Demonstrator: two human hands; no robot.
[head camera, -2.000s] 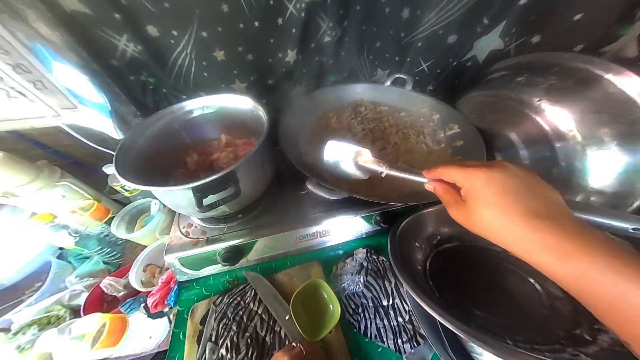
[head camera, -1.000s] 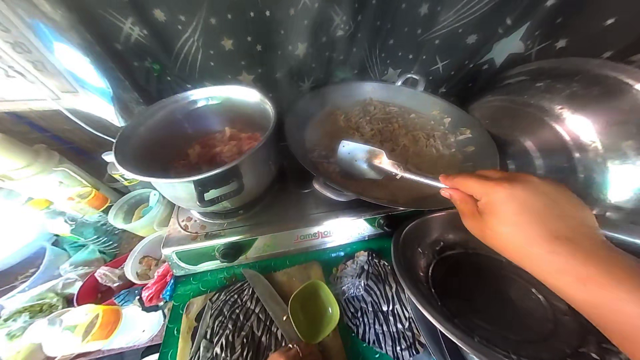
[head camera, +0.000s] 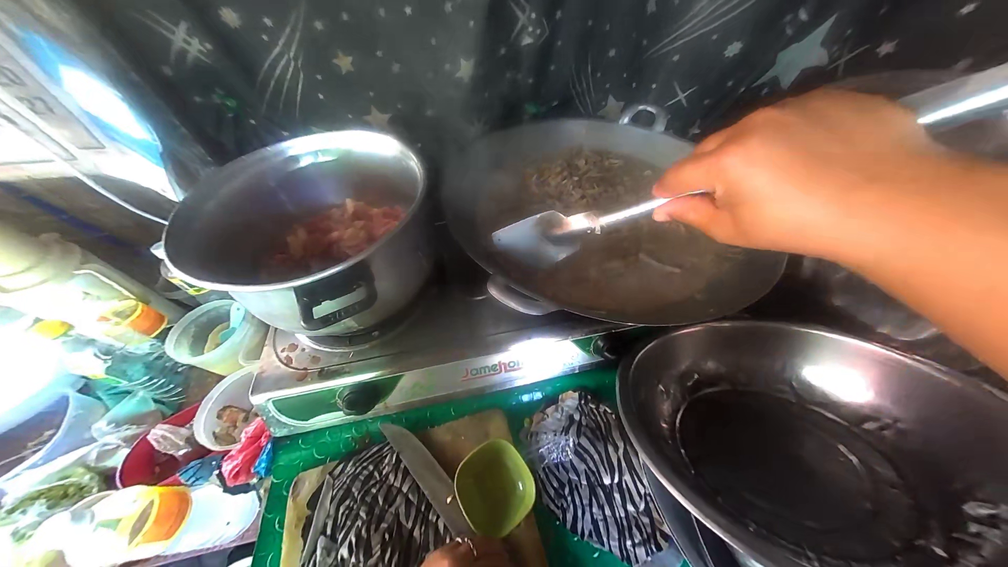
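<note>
My right hand (head camera: 803, 169) grips the thin handle of a metal spatula (head camera: 535, 236), its blade over the near left part of a wok (head camera: 709, 291). Brown chopped food (head camera: 583, 177) is heaped toward the wok's back, with liquid nearer me. Part of my left hand (head camera: 468, 554) shows at the bottom edge, by a kitchen knife (head camera: 425, 472) and a green bowl (head camera: 494, 488); its fingers are mostly cut off. Left of the wok, a metal pot (head camera: 394, 276) holds reddish food pieces (head camera: 342, 230). Both stand on a gas stove (head camera: 465, 374).
A large dark oval pan (head camera: 787, 441) sits at the near right. A wooden cutting board (head camera: 472, 429) and zebra-striped cloths (head camera: 594, 472) lie on a green surface (head camera: 563, 383). Tubs, a red bowl (head camera: 142, 457) and plastic bags crowd the left. A star-patterned curtain (head camera: 425, 71) hangs behind.
The food in the wok, spread out before, is now gathered toward the back, with liquid showing in front. My right hand has moved up over the wok's right edge with the spatula.
</note>
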